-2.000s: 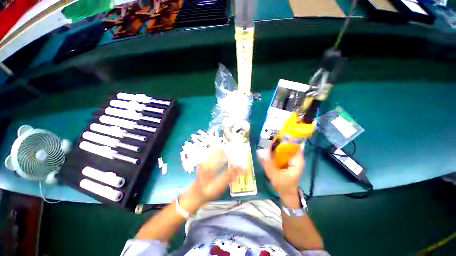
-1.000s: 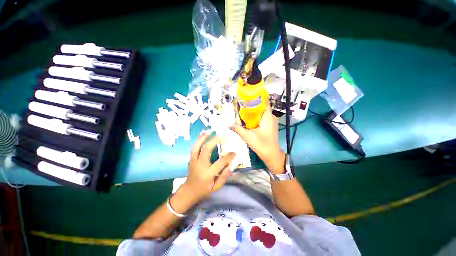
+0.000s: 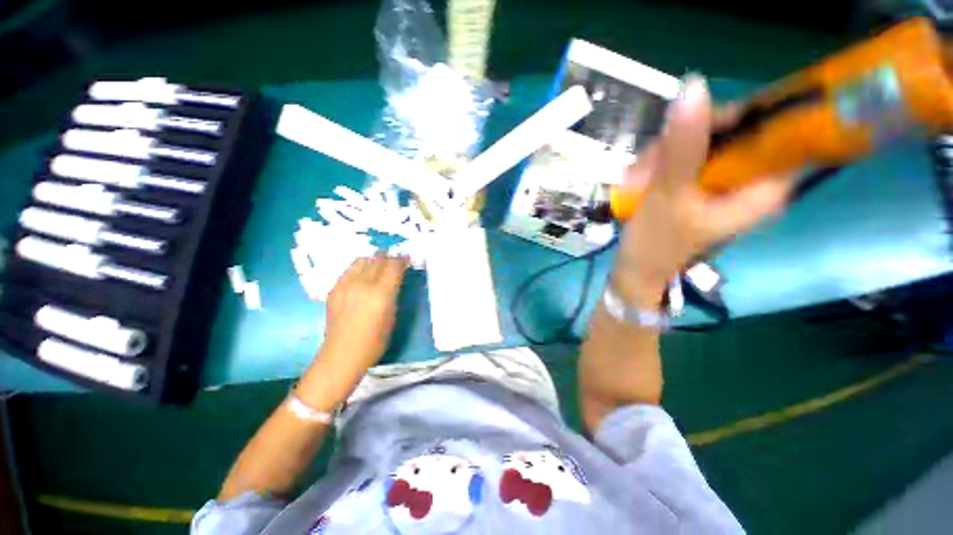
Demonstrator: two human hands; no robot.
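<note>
A white three-armed leg assembly point(image 3: 463, 287) lies spread in a Y on the mat, one arm pointing towards me. My right hand point(image 3: 690, 193) holds the orange electric screwdriver point(image 3: 826, 110), blurred and raised over the right side, its nose pointing left near the screw feeder. My left hand point(image 3: 366, 303) is at the near edge of the heap of small white plastic pieces point(image 3: 332, 238), left of the assembly. Its fingertips touch or cover some pieces; whether it grips one cannot be told.
A black foam tray point(image 3: 209, 246) with white handles in a row is at the left. Two small white pieces point(image 3: 246, 286) lie beside it. A clear plastic bag point(image 3: 418, 63) is behind the hub. The screw feeder point(image 3: 617, 94) stands right, a black cable point(image 3: 519, 303) before it.
The screwdriver has swung up and right, off the hub. My left hand has moved left from the near arm to the heap. The three arms now show spread out.
</note>
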